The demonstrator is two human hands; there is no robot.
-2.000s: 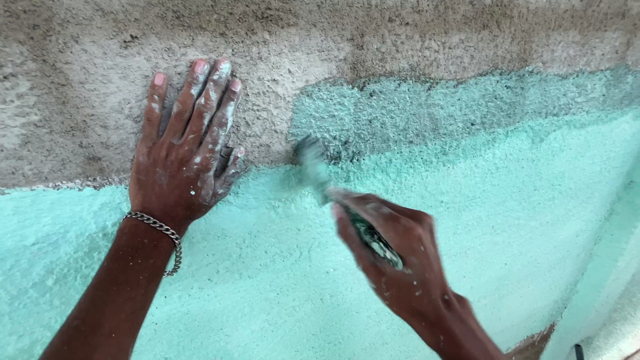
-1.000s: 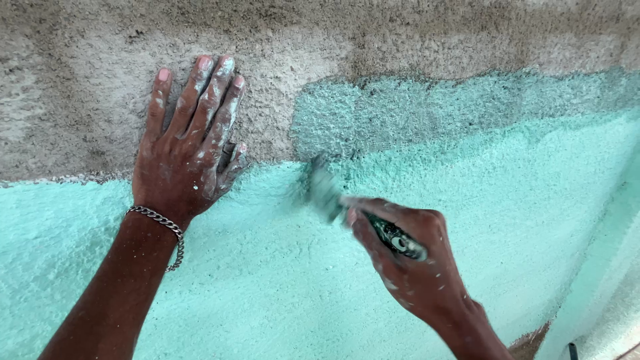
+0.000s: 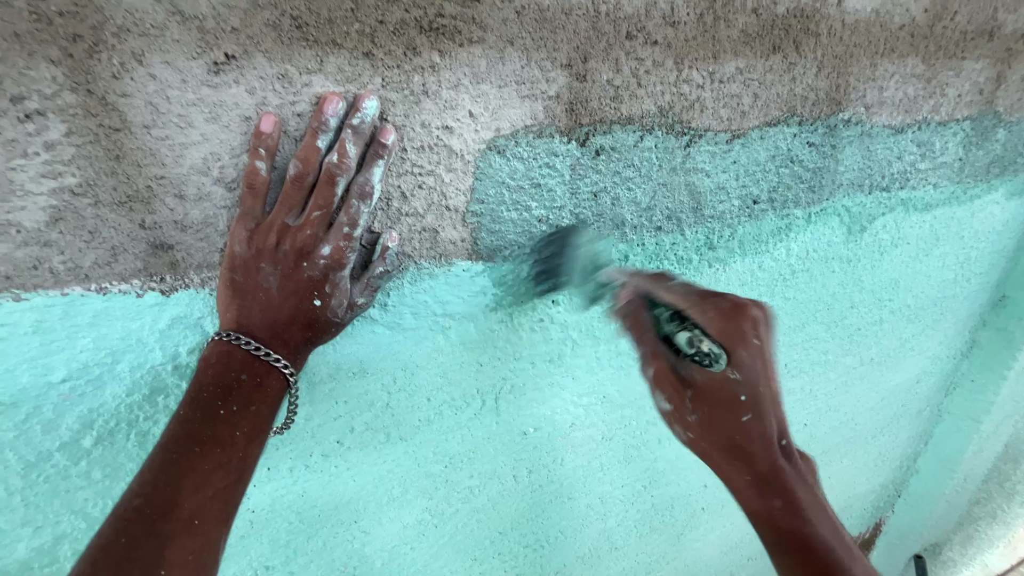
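Observation:
My left hand [image 3: 296, 232], specked with paint and with a chain bracelet at the wrist, lies palm down on the rough wall, its fingers on bare grey plaster [image 3: 432, 160]. In my right hand [image 3: 704, 360] is a paintbrush [image 3: 580, 268] with a dark, paint-smeared handle. Motion blurs its dark bristles, which are at the border between the thin, darker turquoise coat [image 3: 640, 184] and the brighter turquoise paint [image 3: 448, 416] below. My right fingers are closed around the handle near the ferrule.
Stained, unpainted plaster [image 3: 720, 48] runs along the top. At the lower right, a turquoise ridge [image 3: 944, 448] slants down beside a paler surface [image 3: 988, 512], with a small dark object [image 3: 920, 564] at the bottom edge.
The brush has stayed near the same border, with its bristles shifting slightly and blurred in every frame. My left hand has kept its place on the wall.

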